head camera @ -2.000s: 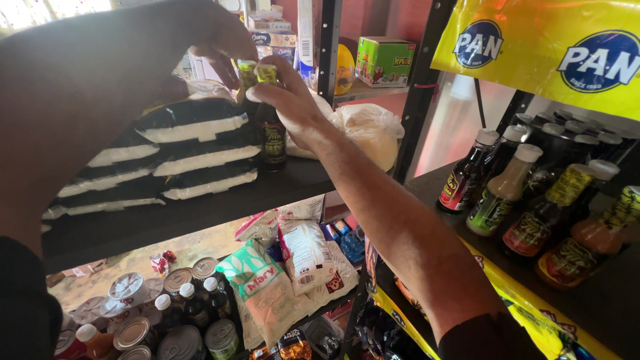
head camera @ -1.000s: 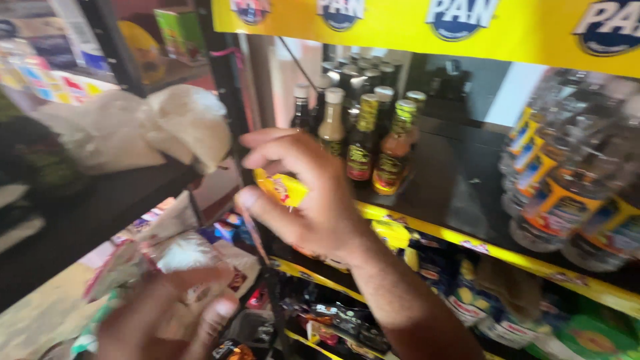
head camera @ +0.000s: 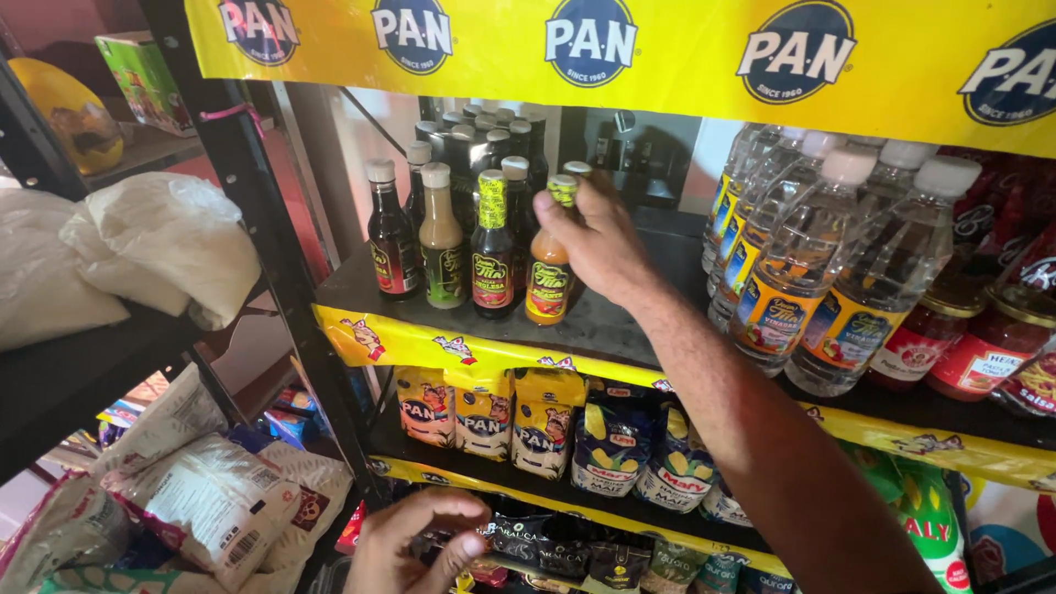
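Observation:
My right hand [head camera: 598,239] has its thumb and fingers around the neck of a bottle of orange hot sauce [head camera: 549,276], which stands upright at the shelf's front edge. To its left stand a dark sauce bottle with a yellow-green neck wrap [head camera: 492,260], a bottle of beige sauce [head camera: 441,239] and a dark sauce bottle with a white cap [head camera: 390,231]. Darker bottles [head camera: 495,148] stand in rows behind them. Low in the view, my left hand [head camera: 421,540] is raised with thumb and fingers curled apart, nothing visible between them, in front of the lower shelves.
Clear plastic vinegar bottles [head camera: 775,297] and sauce jars [head camera: 982,346] stand to the right. Corn flour packs [head camera: 540,433] fill the shelf below. A black metal upright [head camera: 247,198] separates this rack from the left shelf, with its white plastic bags [head camera: 165,247]. A yellow banner [head camera: 685,49] hangs above.
The view has swung right from the left shelf. Both hands have left the bottles beside the dark packages there. My right hand has come onto the orange sauce bottle.

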